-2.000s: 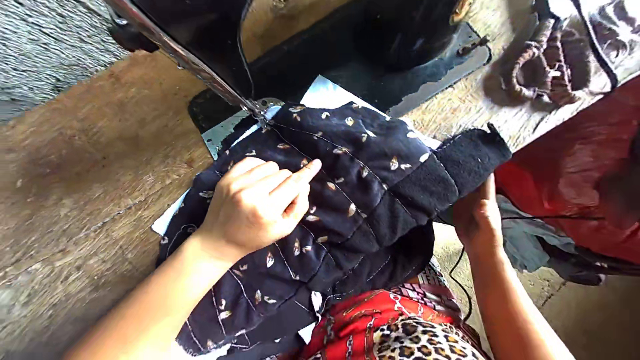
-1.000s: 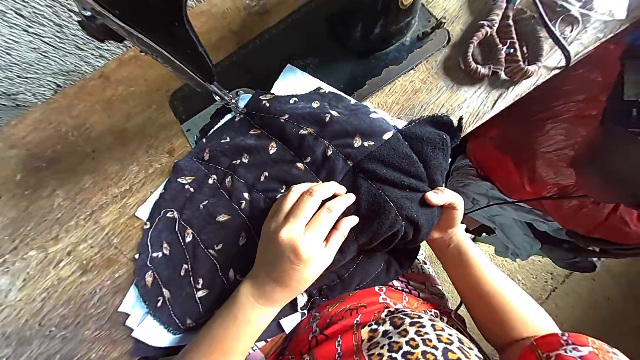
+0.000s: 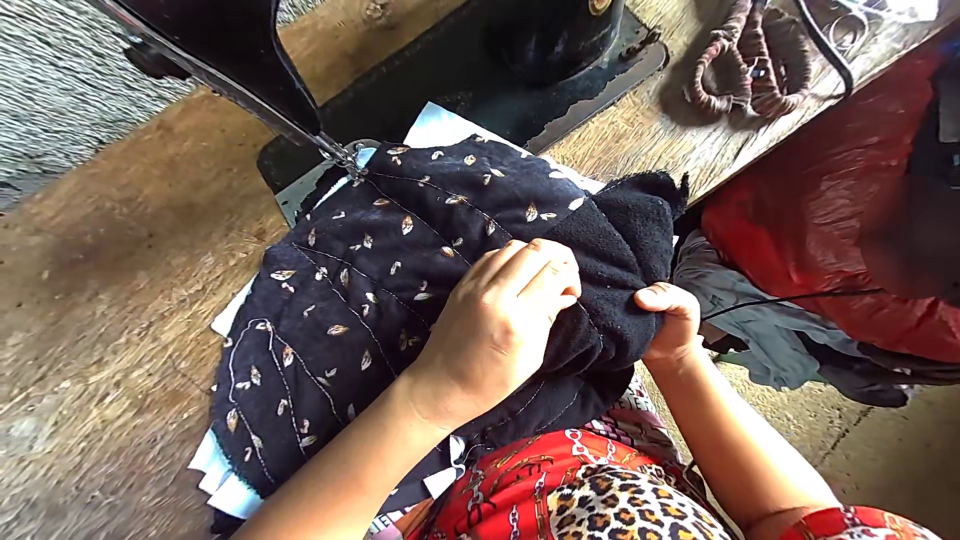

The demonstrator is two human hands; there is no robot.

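Note:
A black quilted fabric piece (image 3: 360, 277) with a small leaf print and light stitch lines lies over the bed of a black sewing machine (image 3: 450, 97). Its upper left edge sits at the presser foot (image 3: 352, 161). White layers show beneath the cloth. My left hand (image 3: 502, 322) rests on the fabric with fingers bent, seemingly gathering the plain black part. My right hand (image 3: 671, 319) grips the bunched plain black edge at the right, thumb on top and the other fingers mostly hidden under the cloth.
Scissors with cloth-wrapped handles (image 3: 750, 67) and a black cord lie on the wooden table (image 3: 112, 300) at the upper right. Beyond the table's edge are a red plastic bag (image 3: 817, 217) and grey cloth (image 3: 750, 315). A rough wall borders the upper left.
My left hand has gone from pointing on the printed part to bent fingers on the cloth further right. The fabric has turned, and its looped stitching shows at the lower left. The view has shifted.

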